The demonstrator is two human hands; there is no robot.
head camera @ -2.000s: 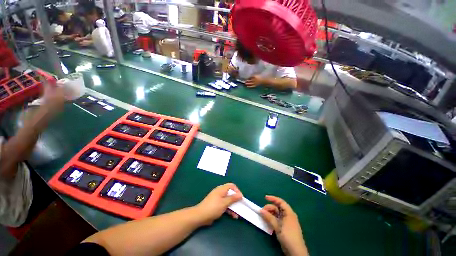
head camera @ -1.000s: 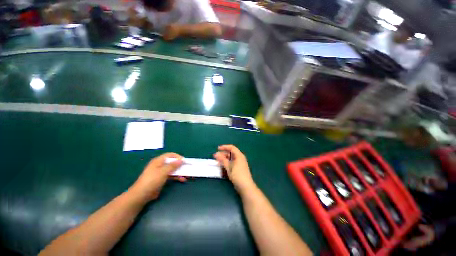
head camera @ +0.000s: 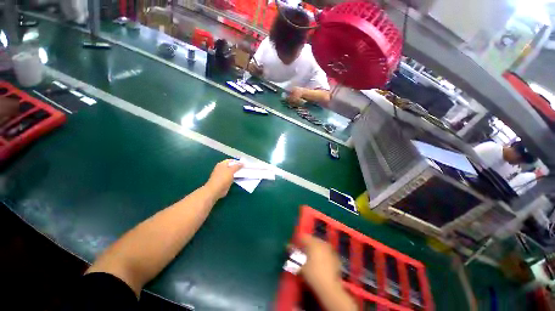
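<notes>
My left hand [head camera: 223, 177] holds the folded white label sheet [head camera: 254, 172] over the bench, above or against the flat white spare sheet [head camera: 247, 184], which is mostly covered. My right hand [head camera: 321, 267] is blurred and lies over the left part of a red phone tray [head camera: 360, 240] at the lower right. Whether it grips the tray, a phone or tweezers cannot be told. Black phones [head camera: 369, 265] sit in the tray's pockets. The tray's lower part is cut off by the picture's edge.
A grey machine [head camera: 395, 164] with a dark screen and yellow feet stands at right. A small black-and-white card [head camera: 343, 200] lies by it. Another red tray [head camera: 36, 130] is at far left. A person [head camera: 292, 61] sits across the green bench [head camera: 140, 176]. A red fan [head camera: 356, 45] hangs above.
The full phone tray on the left is gone from there; a tray is now in front at the right. My right hand has left the label sheet for this tray. My left hand has moved the sheet forward.
</notes>
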